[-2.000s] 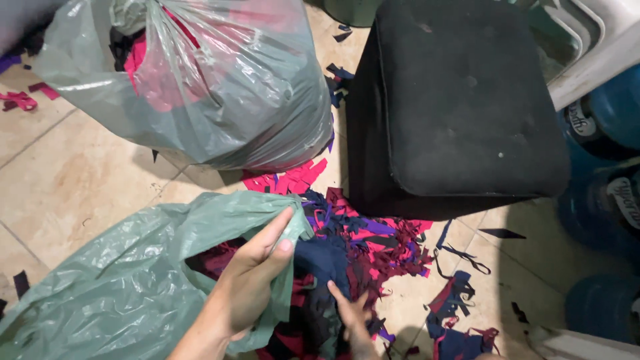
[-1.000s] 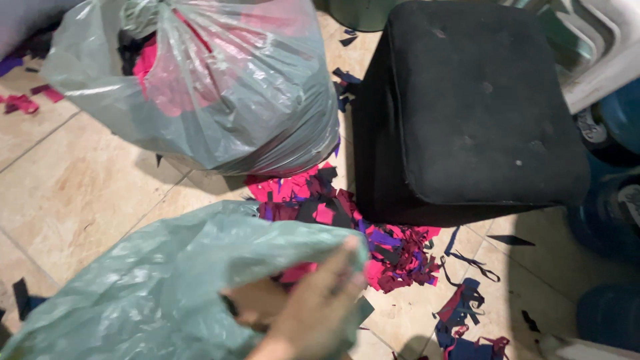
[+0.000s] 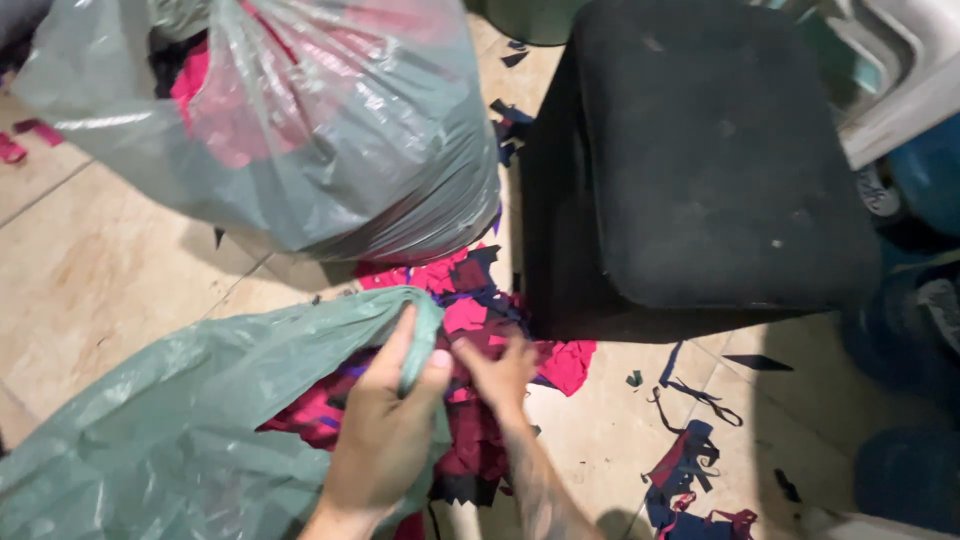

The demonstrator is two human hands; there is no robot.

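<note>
My left hand (image 3: 394, 420) grips the rim of a translucent green plastic bag (image 3: 180, 390), which lies open on its side with pink, purple and dark fabric scraps (image 3: 319, 405) in its mouth. Just right of it, my right hand (image 3: 499, 371), slightly blurred, rests with spread fingers on a pile of pink, maroon and navy fabric scraps (image 3: 465, 315) on the floor. Whether its fingers grip any scrap I cannot tell. Behind the pile stands a fuller plastic bag (image 3: 360, 150) with pink and dark cloth inside.
A black upholstered stool (image 3: 712, 165) stands right of the full bag, against the pile. More navy and red scraps (image 3: 682, 480) lie on the tiled floor (image 3: 112, 240) at lower right. Blue water jugs (image 3: 907, 472) line the right edge, below a white plastic object (image 3: 907, 67).
My right hand, seen at the scraps two seconds ago and not distinguishable a second ago, is on the pile now. The pile beside the green bag looks smaller than two seconds ago.
</note>
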